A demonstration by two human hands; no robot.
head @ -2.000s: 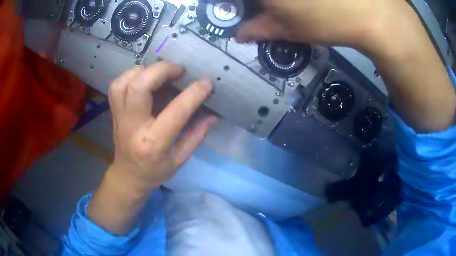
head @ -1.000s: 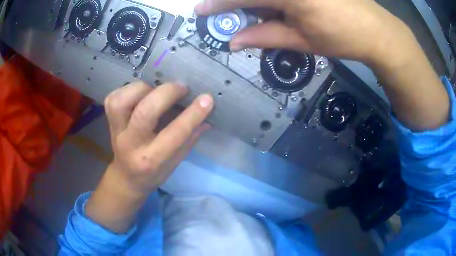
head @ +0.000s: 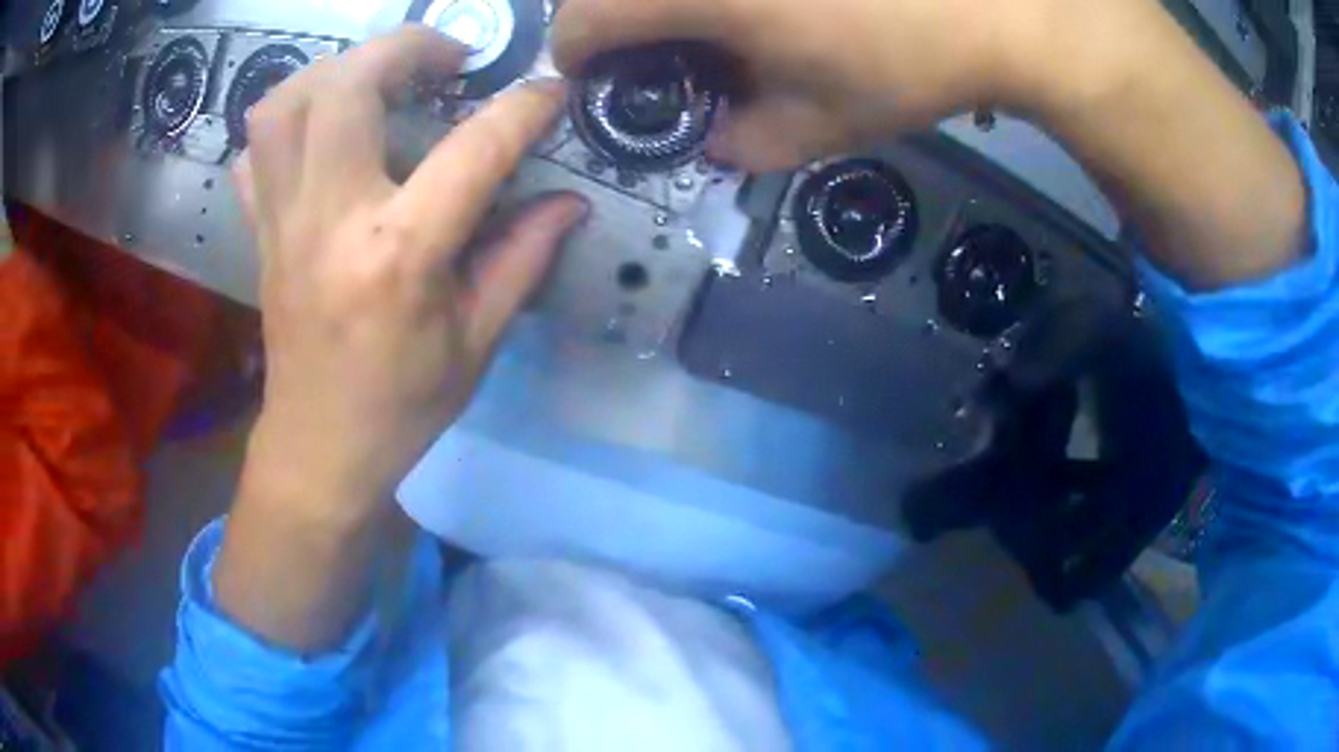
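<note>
The grey plate assembly lies on the bench with two round units along its far edge. The disc unit with pale rings is at the top, partly cut off by the frame. The black toothed disc sits to its right. My left hand is over the plate's left part, fingers apart, fingertips close to the pale-ringed disc; it hides part of the plate. My right hand reaches from the right, its fingers around the toothed disc's top and right edges.
A similar module with two black discs is at the right, and another at the left. A black object hangs at the bench's right front. A person's orange garment is at the left.
The modules appear shifted left and up in view. My right hand has left the pale-ringed disc and is at the toothed disc. My left hand has moved up towards the pale-ringed disc.
</note>
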